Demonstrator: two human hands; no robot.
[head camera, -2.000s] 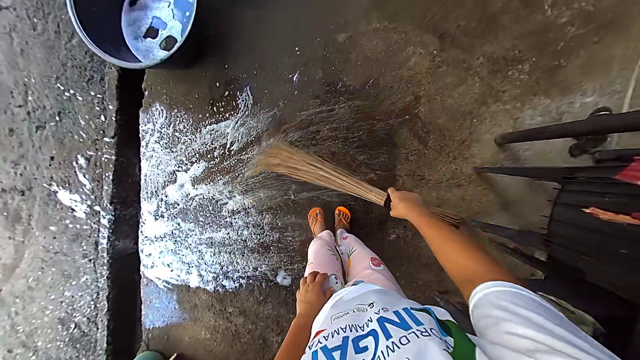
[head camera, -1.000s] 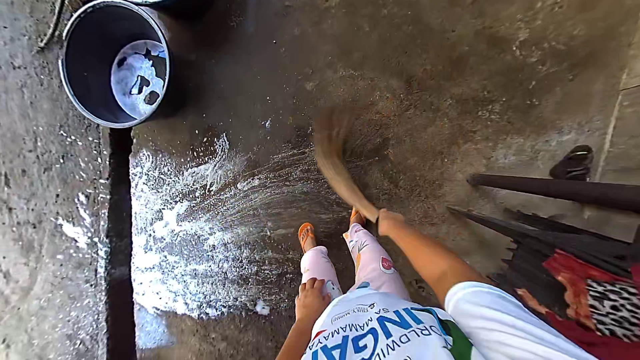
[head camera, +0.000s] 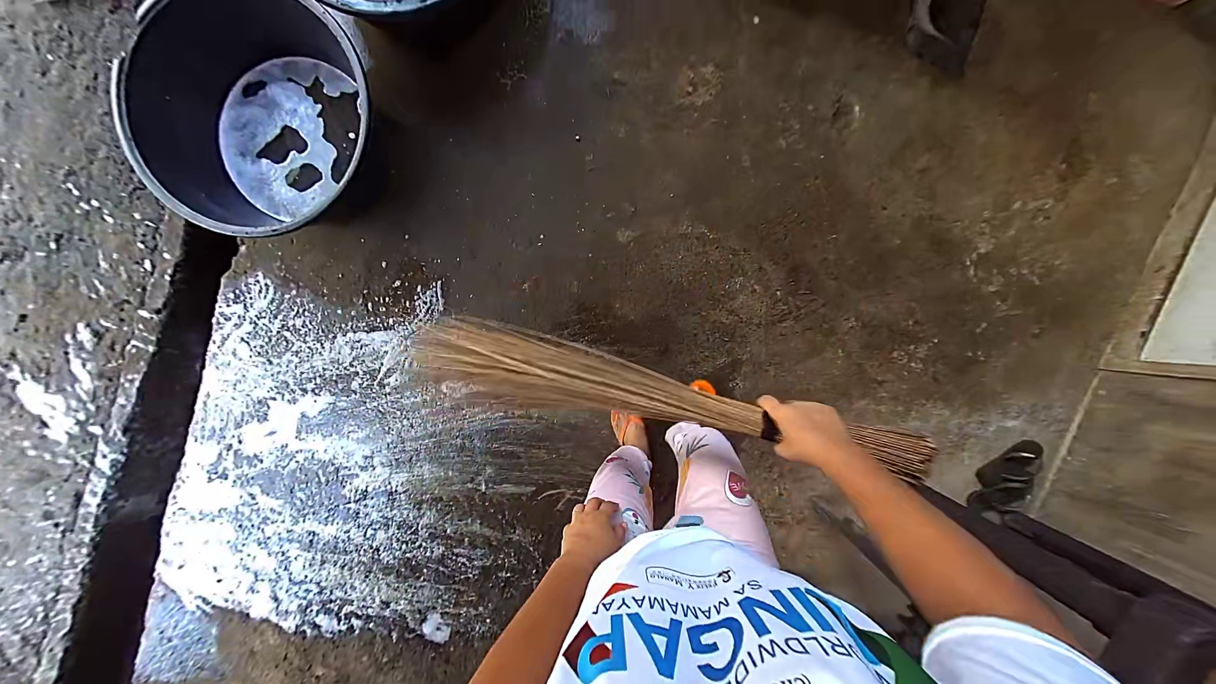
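My right hand (head camera: 806, 432) is closed around the bound grip of a stick broom (head camera: 608, 370), whose thick cut ends stick out behind the hand. The broom's splayed bristle tips reach left over the edge of the white suds (head camera: 285, 475) on the wet concrete floor. With its fingers on the thigh of my pink printed trousers, my left hand (head camera: 594, 530) holds no tool. Both feet, in orange flip-flops, stand near the broom, partly hidden by it.
A dark bucket (head camera: 176, 104) with foamy water stands at the upper left, another container (head camera: 385, 5) beside it. A narrow dark gutter (head camera: 142, 456) runs along the left of the suds. Dark footwear (head camera: 1007, 475) lies at right, near dark bars (head camera: 1026, 570).
The broom has swung from pointing up and away back left to the suds' edge. My right hand keeps its grip, and my left hand stays on the leg. The view has shifted.
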